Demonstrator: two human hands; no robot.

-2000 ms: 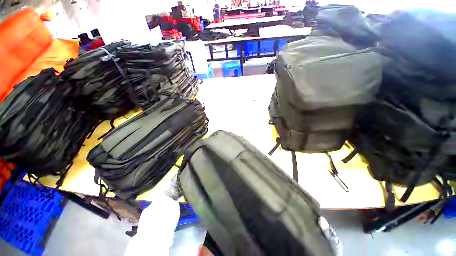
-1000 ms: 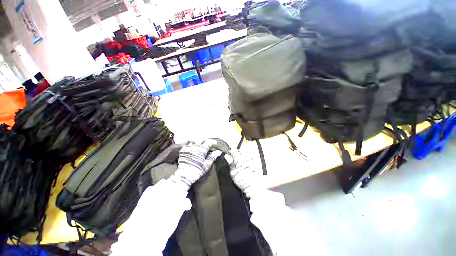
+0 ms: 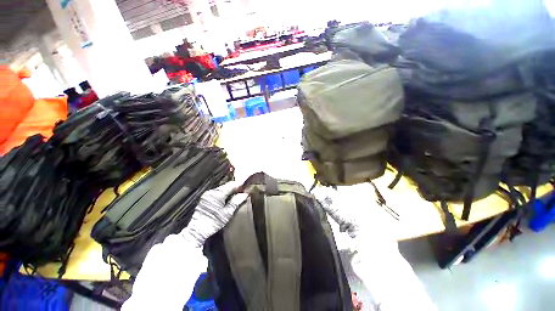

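An olive and black backpack [image 3: 283, 243] hangs in front of me at the table's near edge, its back panel and two olive shoulder straps facing me, top end up. My left hand [image 3: 213, 212], in a grey-and-white striped glove, grips its upper left edge. My right hand [image 3: 335, 209], in the same kind of glove, is at its upper right edge; its fingers are partly hidden behind the bag, so its hold is unclear. The bag's lower end is cut off by the picture's bottom edge.
Flat bag stacks [image 3: 164, 197] lie on the left of the pale-yellow table [image 3: 268, 143]. Fuller bag stacks [image 3: 353, 121] stand on the right, webbing tails hanging over the edge. An orange heap [image 3: 30, 112] is far left. A blue crate [image 3: 36, 294] is below left.
The backpack has turned from lying slanted to upright, straps facing me. Both hands have moved apart from its top to its two upper sides. The camera view has also shifted.
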